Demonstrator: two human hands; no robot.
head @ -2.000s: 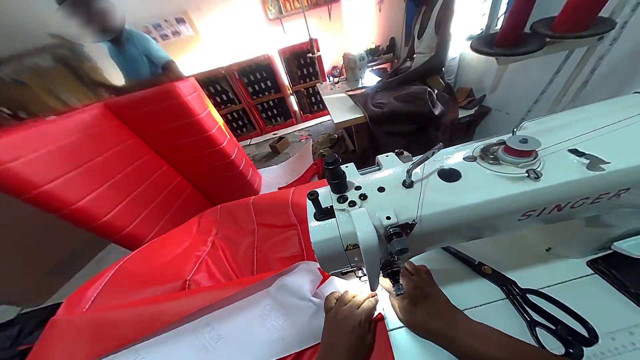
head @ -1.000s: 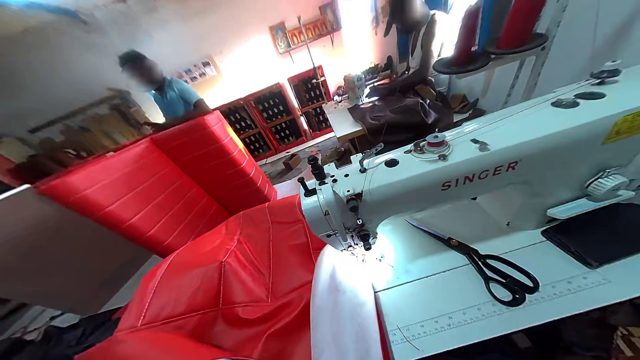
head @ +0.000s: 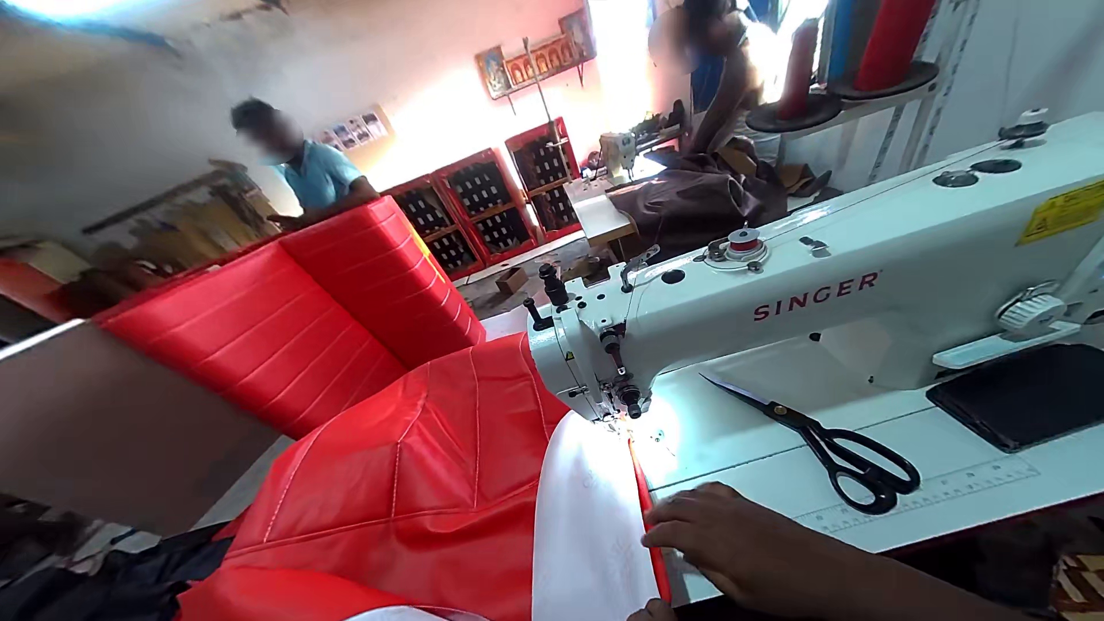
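A Singer sewing machine (head: 776, 285) stands over the white table, its lamp lighting the needle area. Red quilted leatherette (head: 405, 483) spreads left of it, with white backing material (head: 591, 517) curving down from the needle. A narrow red edge strip (head: 649, 526) runs along the backing's right side. My right hand (head: 724, 543) has its fingertips on that strip, below the needle. Of my left hand (head: 653, 611) only a bit of finger shows at the bottom edge, by the strip's lower end; its grip is hidden. Black-handled fabric shears (head: 811, 431) lie right of the needle, blades slightly apart.
A printed ruler scale (head: 923, 496) marks the table below the shears. A flat black object (head: 1026, 397) lies at the right. Red upholstered panels (head: 285, 328) stand at the left, with a co-worker (head: 315, 172) behind them. Another person (head: 724, 78) is near dark material (head: 690, 207) at the back.
Two seconds ago both hands were at the needle; one second ago neither was visible. Now my right hand is on the red strip and a left finger shows below. The view has shifted.
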